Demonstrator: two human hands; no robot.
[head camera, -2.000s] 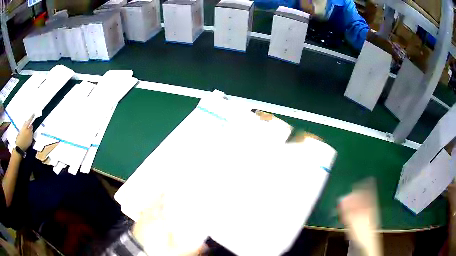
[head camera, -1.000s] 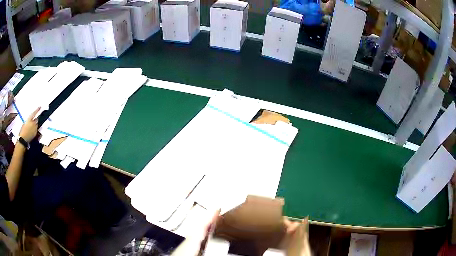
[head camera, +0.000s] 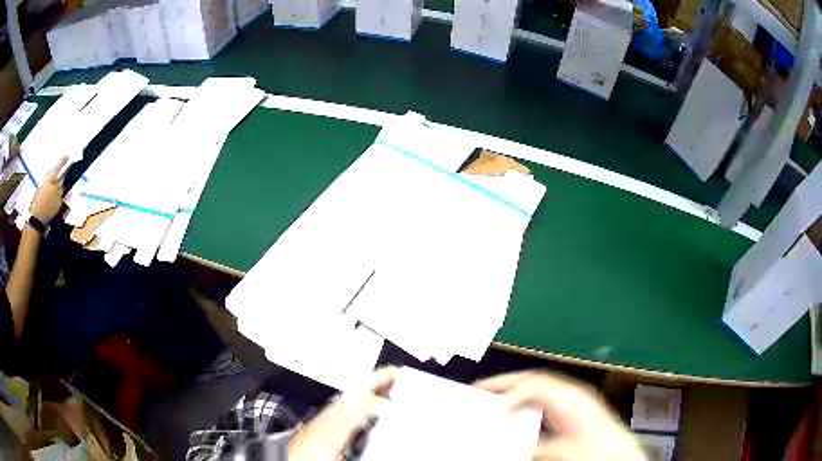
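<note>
A white carton is held near my lap at the bottom edge of the view, its lower part cut off. My left hand grips its left side, with a plaid sleeve behind it. My right hand is on its right side, slightly blurred, fingers at the top edge. A stack of flat carton blanks lies on the green table in front of me, with a thin blue line near its far end and brown board at its far right corner.
More blank stacks lie at left, by another person's hand. Finished cartons stand along the far side. An open-topped carton stands at right. A metal post rises at the right. Brown scrap lies at lower left.
The brown inner face seen between my hands is now turned away, and a white panel faces up. My right hand has come onto the carton. The far carton at right has its tall flap folded down.
</note>
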